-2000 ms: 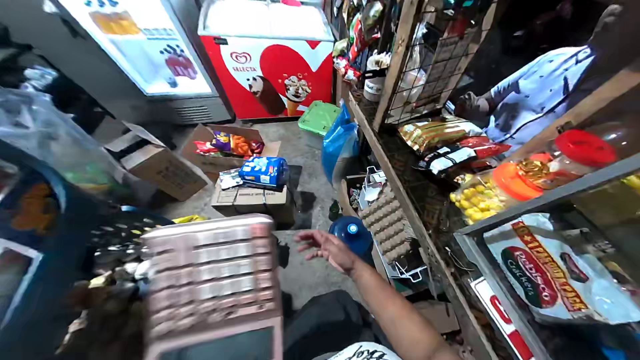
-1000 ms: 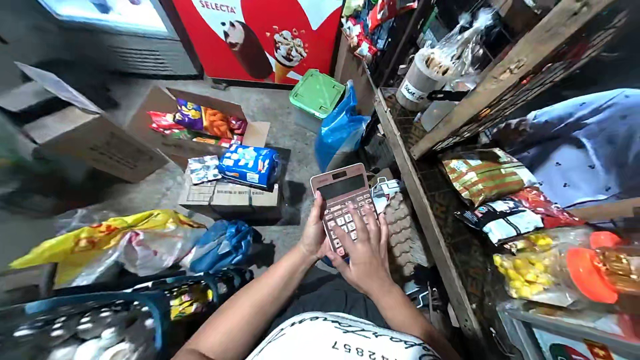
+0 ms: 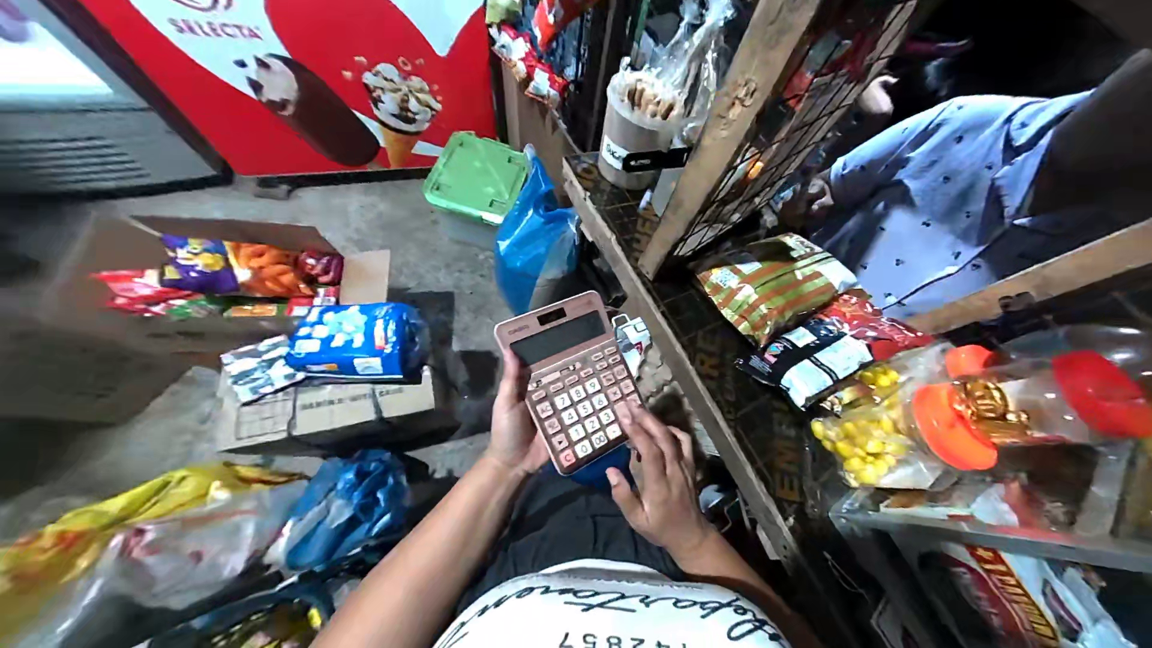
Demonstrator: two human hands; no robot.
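A pink Casio calculator (image 3: 571, 382) lies face up above my lap, its dark display at the top. My left hand (image 3: 520, 418) grips its left edge, the thumb along the side. My right hand (image 3: 661, 477) is at its lower right, fingers apart, with a fingertip at the right column of keys. On the counter to the right are a striped snack packet (image 3: 776, 286), a black-and-white packet (image 3: 805, 355) and a bag of yellow sweets (image 3: 868, 445).
A wooden counter edge (image 3: 670, 346) runs along my right, with plastic jars (image 3: 958, 427) on it. A person in a patterned shirt (image 3: 954, 180) is beyond the mesh. Left are an open carton of snacks (image 3: 360, 279), a blue pack (image 3: 355, 342) on a box, and plastic bags (image 3: 346, 508).
Two seconds ago the calculator was at the lower left, with my right hand apart from it. It is now in front of me in my left hand. My right fingers have shifted toward its right edge.
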